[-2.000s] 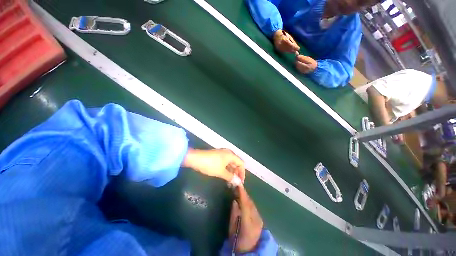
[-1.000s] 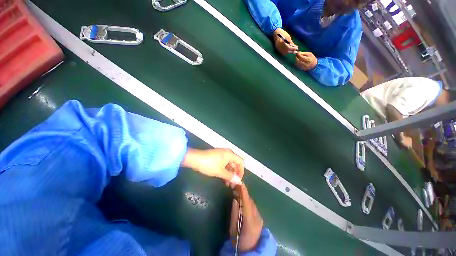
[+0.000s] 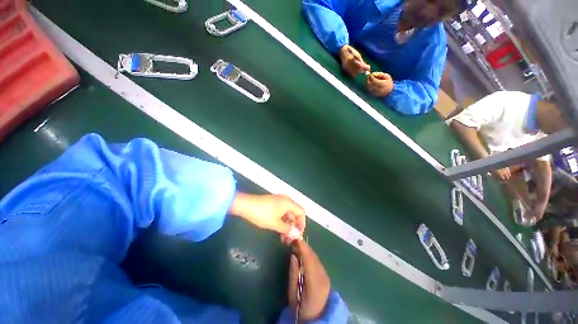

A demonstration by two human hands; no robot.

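My left hand [image 3: 269, 212] reaches in from the left in a blue sleeve, its thumb and fingers pinched on a small white part [image 3: 294, 233], mostly hidden. My right hand [image 3: 312, 285] comes from the lower edge, its fingertips touching the same part from below. A slim, dark metallic tool, probably tweezers [image 3: 300, 285], lies along my right hand. Both hands meet over the green bench, near the pale guide rail [image 3: 329, 223].
A green belt [image 3: 329, 152] carries frame units [image 3: 166, 66], [image 3: 241, 81], [image 3: 433, 247]. A red-orange tray [image 3: 32, 69] is at the left edge. Across the belt, a person in blue [image 3: 412, 69] works with both hands; another wears white [image 3: 497, 120]. Grey metal bars [image 3: 513, 157] cross the right.
The frame units have shifted along the belt, down and to the right, and more show at the top. My hands stay together, moving slightly. The person in white has changed arm position.
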